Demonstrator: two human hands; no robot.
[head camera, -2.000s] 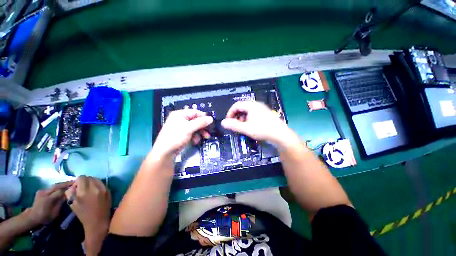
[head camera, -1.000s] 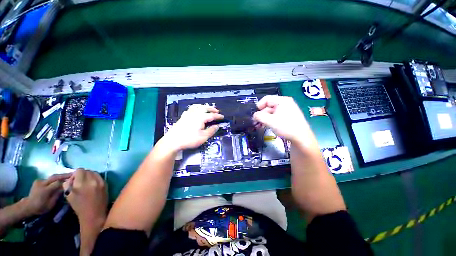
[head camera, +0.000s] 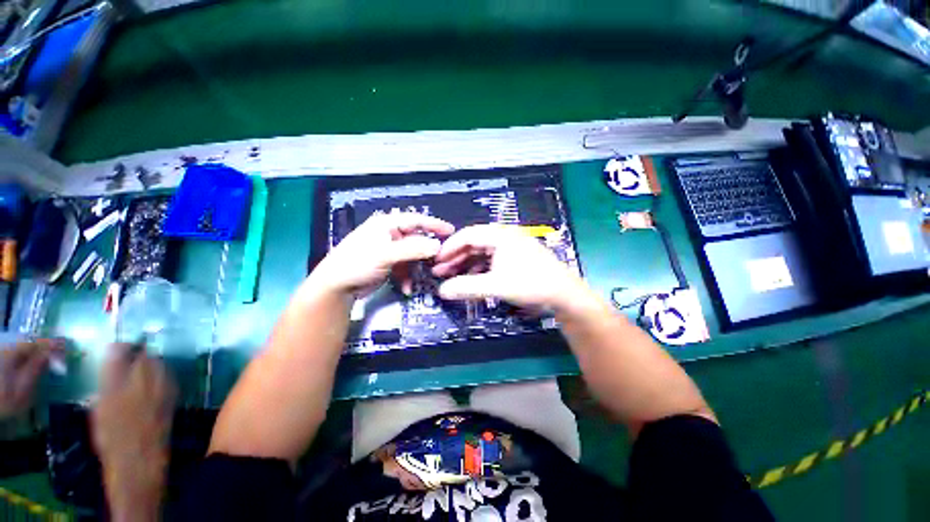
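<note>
The opened laptop base (head camera: 408, 336) lies on a black mat, parts exposed. The black battery pack (head camera: 464, 207) with white print runs along its far side. The mainboard (head camera: 433, 318) shows in the near half, partly covered by my hands. My left hand (head camera: 379, 252) and my right hand (head camera: 505, 267) are over the middle of the base, fingertips close together. A small dark piece may be between them; it is too blurred to tell. An orange-yellow ribbon cable (head camera: 537, 231) shows beyond my right hand.
A blue bin (head camera: 209, 202), a green strip (head camera: 254, 240) and a black screw tray (head camera: 146, 240) stand left. Another person's hands (head camera: 133, 393) are at the lower left. Two fans (head camera: 670, 318), a coppery heatsink plate (head camera: 635, 219) and open laptops (head camera: 734, 199) are on the right.
My right hand has moved left from the battery's right side, and my fingertips have come together over the board. The other person's hands have moved apart, beside a clear round object.
</note>
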